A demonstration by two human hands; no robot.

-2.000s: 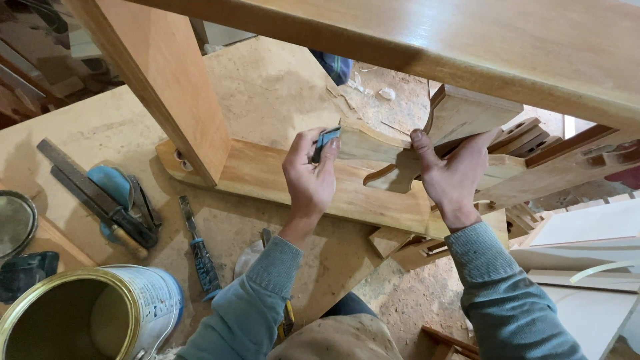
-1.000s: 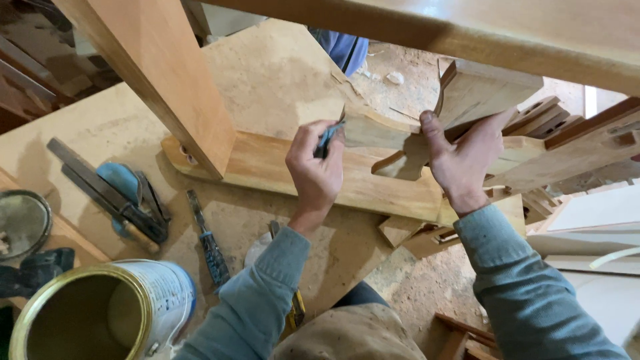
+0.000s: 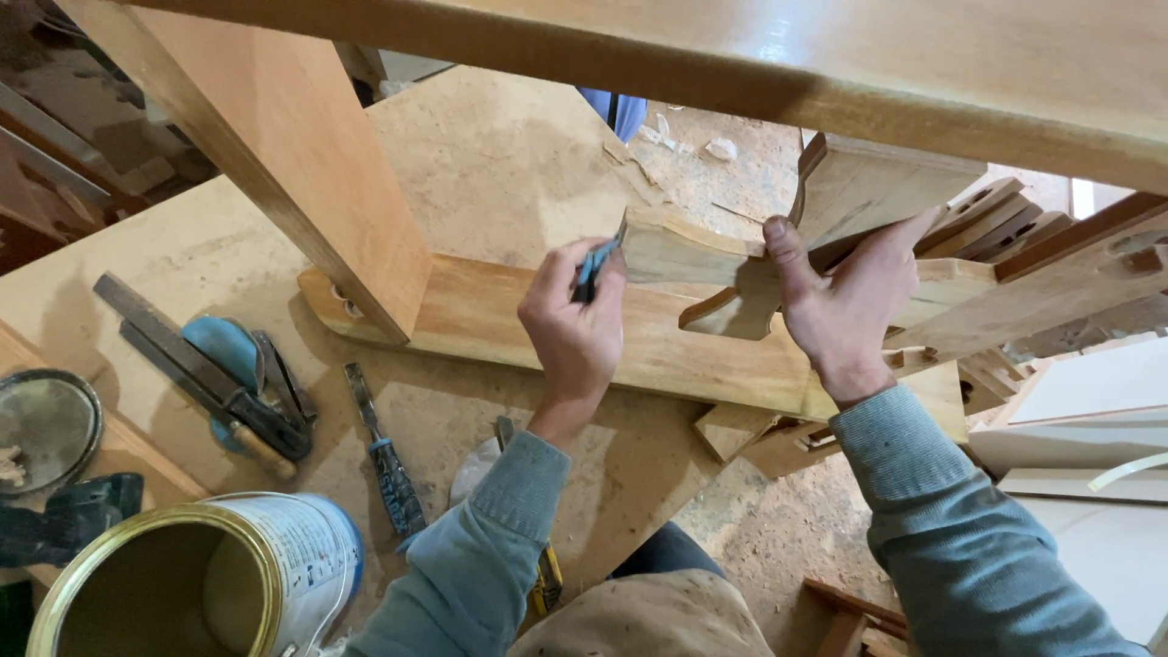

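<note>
My left hand (image 3: 577, 319) pinches a small blue-and-black tool (image 3: 593, 268), whose tip touches the near end of a curved, scroll-cut wooden piece (image 3: 686, 248). What kind of tool it is cannot be told. My right hand (image 3: 844, 297) grips the same piece farther right, thumb on top, fingers hidden beneath it. A wider shaped wooden part (image 3: 885, 187) rises behind my right thumb. Below the held piece lies a long wooden rail (image 3: 520, 319), joined to an upright board (image 3: 274, 155) on the left.
A thick wooden plank (image 3: 639, 68) crosses above my hands. On the plywood bench (image 3: 493, 164) lie a chisel (image 3: 388, 456), a rasp-like flat tool (image 3: 173, 342) and a blue-and-black tool. An open metal can (image 3: 164, 584) stands at lower left. Slotted wooden parts (image 3: 995, 214) are at the right.
The view has shifted slightly. My left hand keeps the small tool at the wooden piece's end, and my right hand keeps its grip on the piece.
</note>
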